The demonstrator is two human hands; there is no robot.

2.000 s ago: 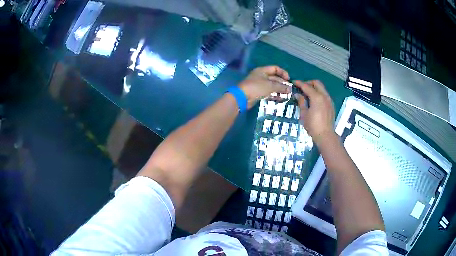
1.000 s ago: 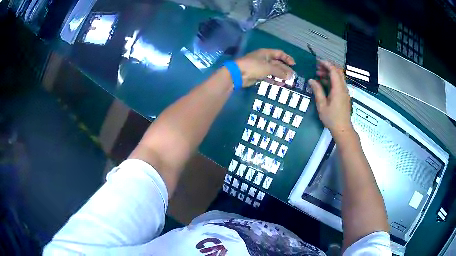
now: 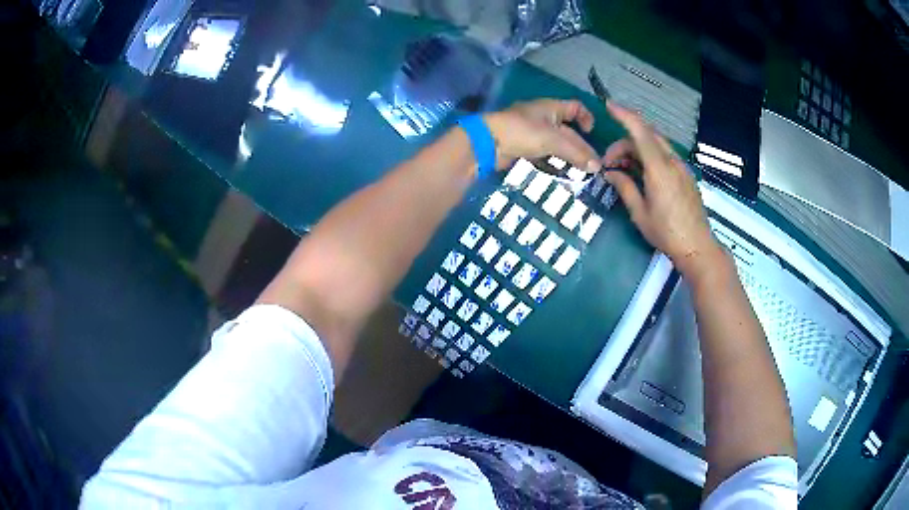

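A clear sheet with rows of small pale pads [image 3: 506,261] lies slanted on the green mat, its near end over the bench edge. My left hand [image 3: 546,137], with a blue wristband, grips the sheet's far end. My right hand [image 3: 653,184] meets it at the sheet's far right corner, thumb and finger nearly touching the left fingertips; whether a pad is between them is too small to tell. A thin dark strip [image 3: 598,84] shows just beyond the right fingers. The grey-silver panel [image 3: 767,329] lies on a white sheet [image 3: 588,393] at right, partly behind my right forearm.
Black strip stock [image 3: 728,129] and a long white-grey sheet [image 3: 837,169] lie on the ribbed rail [image 3: 638,85]. A crumpled clear bag [image 3: 538,25] is at the far side. A small white square [image 3: 823,412] is on the panel. Glossy clear film [image 3: 299,100] lies at far left.
The pad sheet has swung so its near end points further left. My right hand has moved off the sheet's corner and come back to it, beside the left fingertips. The panel has stayed in place.
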